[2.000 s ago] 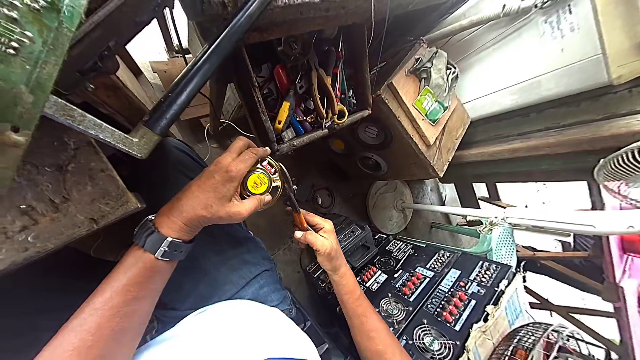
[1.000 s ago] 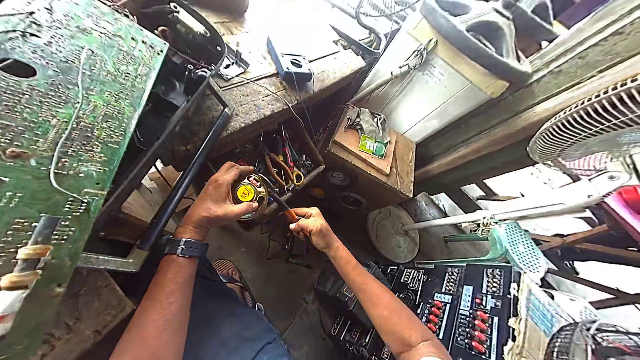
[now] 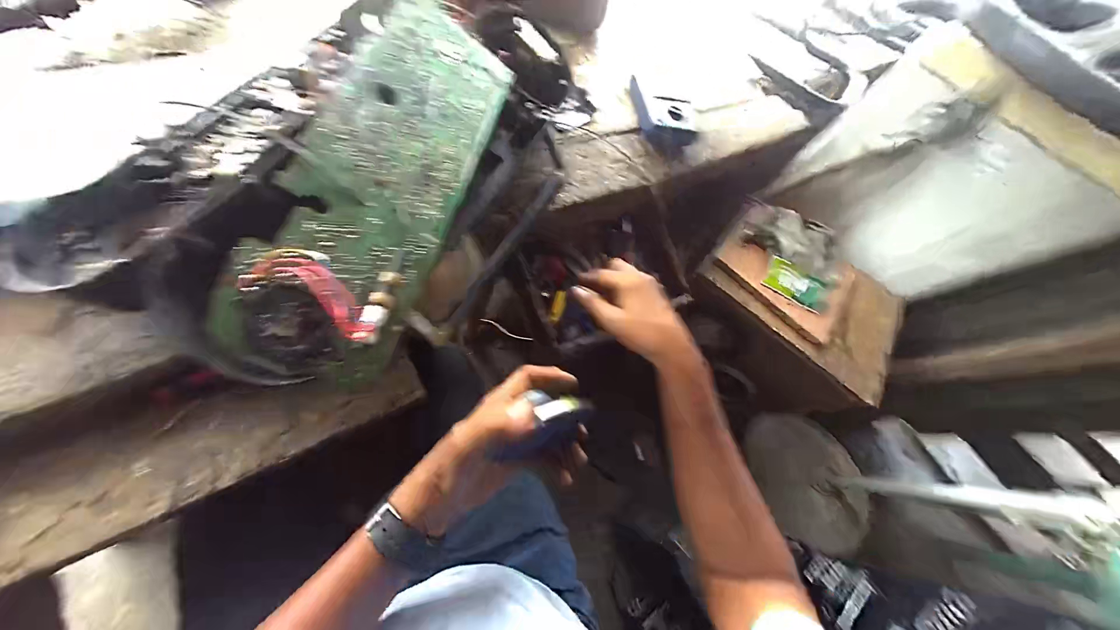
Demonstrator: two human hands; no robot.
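Note:
My left hand [image 3: 494,420], with a watch on its wrist, is closed around a small round speaker [image 3: 553,420] with a yellow centre, blurred and tilted on edge. My right hand [image 3: 634,311] reaches over the wooden tool box [image 3: 525,293], fingers bent above the tools. Inside the box a yellow-handled tool [image 3: 558,306] and some red and dark ones show, blurred. Whether my right fingers touch or pinch any tool cannot be told, as the hand and the blur hide that spot.
A large green circuit board [image 3: 394,166] stands at the left on the workbench [image 3: 262,437]. A blue box-like device [image 3: 663,118] sits on the bench at the back. Right of the tool box, a wooden cabinet [image 3: 866,350] bears a green packet [image 3: 794,284]. A round stool-like disc [image 3: 805,481] lies lower right.
My right hand has left the speaker and moved up to the tool box; the dark-tipped, orange-handled tool it held at the speaker is no longer seen there. The view has swung left.

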